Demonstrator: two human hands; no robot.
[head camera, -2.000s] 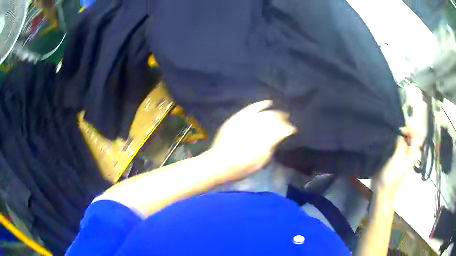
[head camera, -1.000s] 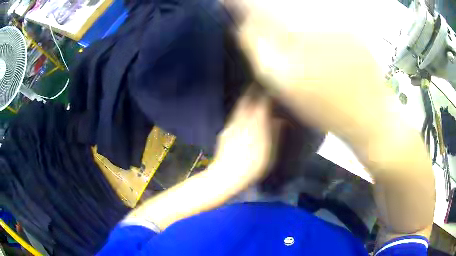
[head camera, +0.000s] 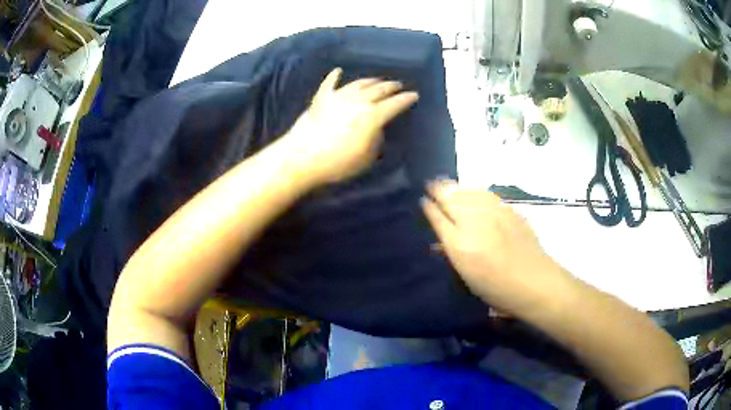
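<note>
A dark navy-black garment (head camera: 345, 232) lies spread on the white table, left of the sewing machine, and hangs over the table's front edge. My left hand (head camera: 349, 124) rests on its upper part with the fingers apart, palm down. My right hand (head camera: 481, 232) is at the garment's right edge, slightly blurred; its fingertips touch or hover over the cloth, and I cannot tell if they pinch it. The white-grey machine head (head camera: 617, 48) is at the top right. Its needle area (head camera: 498, 100) is beyond the garment's right edge, with no cloth under it.
Black shears (head camera: 613, 180), a wooden-handled tool (head camera: 637, 148), a stack of small black strips (head camera: 659, 132) and a metal disc (head camera: 538, 134) lie on the table (head camera: 577, 264) at right. A dark phone-like object (head camera: 719, 256) is at the far right. A bobbin-winder-like device (head camera: 28, 120) stands left.
The view has swung right towards the machine. The garment, earlier held up and moving, now lies on the table. My right arm no longer crosses the view, and my left hand rests on the cloth.
</note>
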